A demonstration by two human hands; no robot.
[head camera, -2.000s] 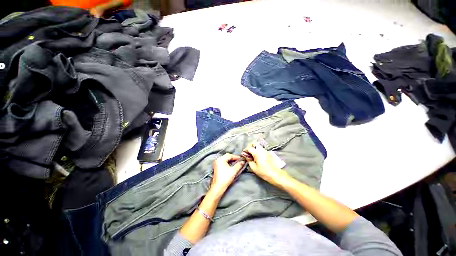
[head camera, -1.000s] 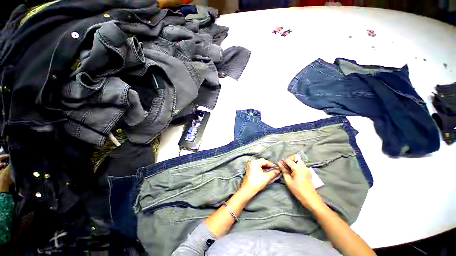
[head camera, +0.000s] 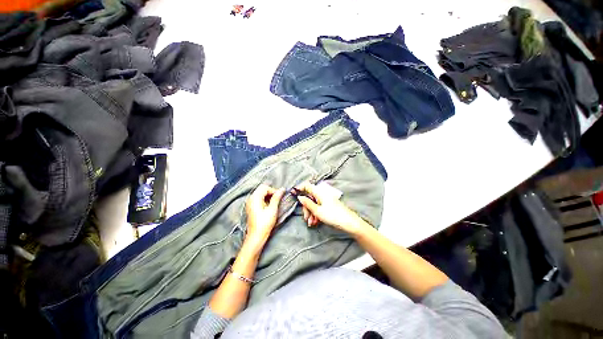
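Observation:
A blue denim jacket [head camera: 192,242] lies on the white table in front of me, its pale grey-green inside facing up and its dark blue edges showing. My left hand [head camera: 263,210] pinches a bit of the jacket's inside with thumb and finger. My right hand [head camera: 321,205] is close beside it at the same spot, fingers bent together. Whether a small tool is in my right hand cannot be told. A small white label [head camera: 330,191] shows behind my right hand.
A heap of black and grey denim [head camera: 73,112] is at the left, with a black phone-like rectangle [head camera: 148,189] beside it. A second blue denim garment [head camera: 370,83] lies farther back on the table [head camera: 423,179]. Dark garments [head camera: 522,73] lie at the right; others hang below the edge.
The view swung left, then back right. My hands stay at the same part of the jacket; my right hand's fingers are now slightly apart from the left and more curled.

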